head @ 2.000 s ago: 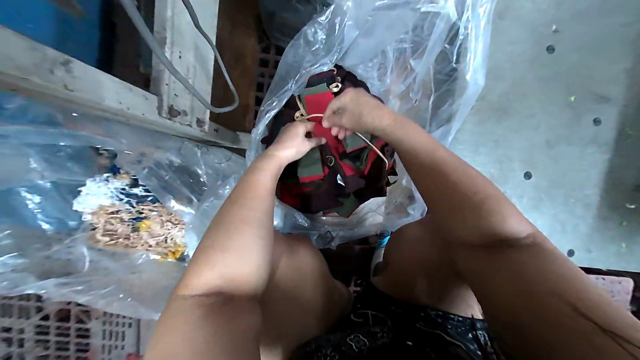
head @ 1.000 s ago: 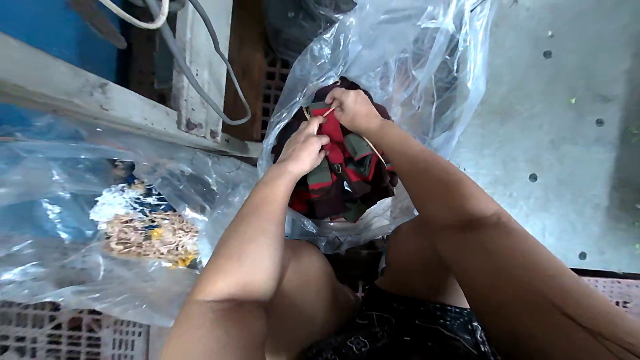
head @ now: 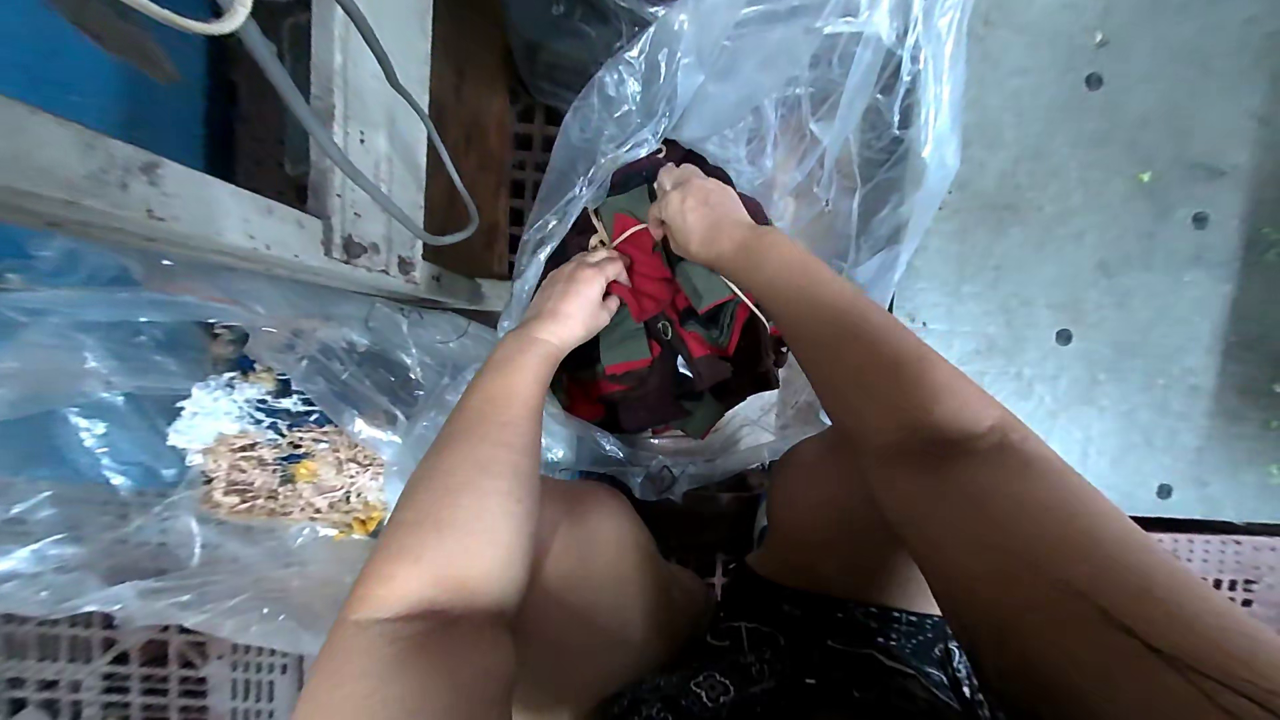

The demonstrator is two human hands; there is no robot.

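A heap of red, grey-green and dark maroon fabric pieces (head: 700, 350) lies in a large clear plastic bag (head: 800, 140) in front of my knees. My left hand (head: 580, 295) rests at the heap's left side, its thumb and fingers pinching a red fabric piece (head: 643, 270). Farther up, my right hand (head: 697, 212) is closed on a thin cream cord (head: 630, 234). The cord runs from its left side toward a small loop, and a length also shows below the right wrist, down to the heap's right edge. The fingertips of the right hand are partly hidden.
Left of my arm, another clear plastic bag (head: 90, 420) holds pale scraps (head: 290, 470). A worn white frame (head: 150, 190) with a grey cable (head: 380, 190) stands at upper left. Plastic crates (head: 150, 665) show at lower left and lower right; a grey surface with dark holes (head: 1060, 260) lies right.
My hands, close together at the cord one second ago, have moved apart. The left is lower on the red fabric, and the right is nearer the heap's far edge.
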